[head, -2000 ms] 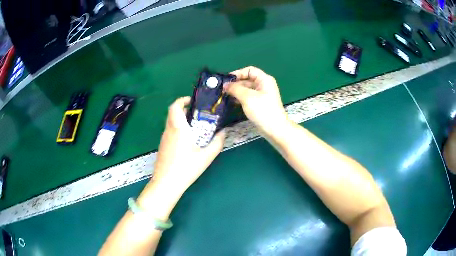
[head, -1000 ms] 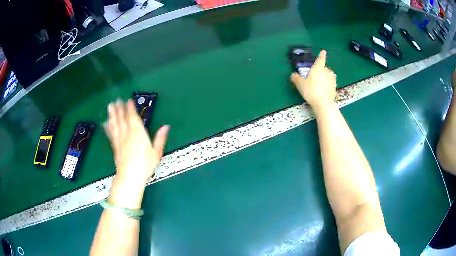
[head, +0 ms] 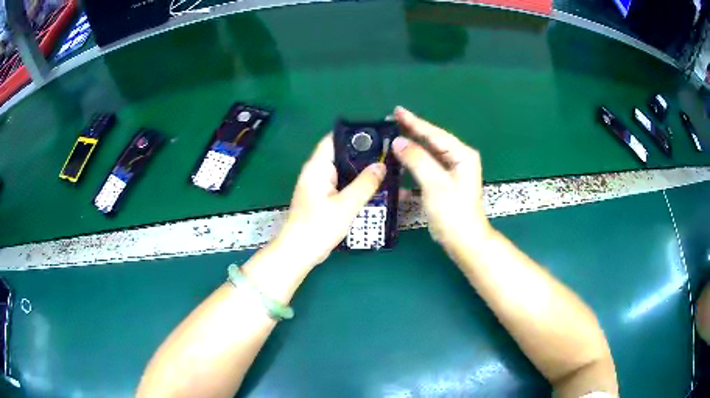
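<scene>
An open phone housing (head: 366, 179) is held upright over the metal rail, its black end away from me. It shows a round silver loudspeaker (head: 362, 141), a thin yellow lead (head: 385, 146) and a white dotted keypad board (head: 367, 228). My left hand (head: 323, 198) grips its left side, with the thumb across the middle beside the lead. My right hand (head: 444, 175) has its thumb and forefinger at the top right corner; whether they pinch a small part cannot be told.
Two more open housings (head: 231, 148) (head: 128, 172) and a yellow-framed phone (head: 81, 148) lie on the green belt (head: 327, 70) at the left. Several units (head: 623, 134) lie at the far right. The worn whitish rail (head: 537, 194) separates the belt from the glossy green worktop (head: 436, 311).
One second ago my right hand was at a housing on the right, and my left hand was over another. Now both hands are together at one housing in the middle. The view has shifted.
</scene>
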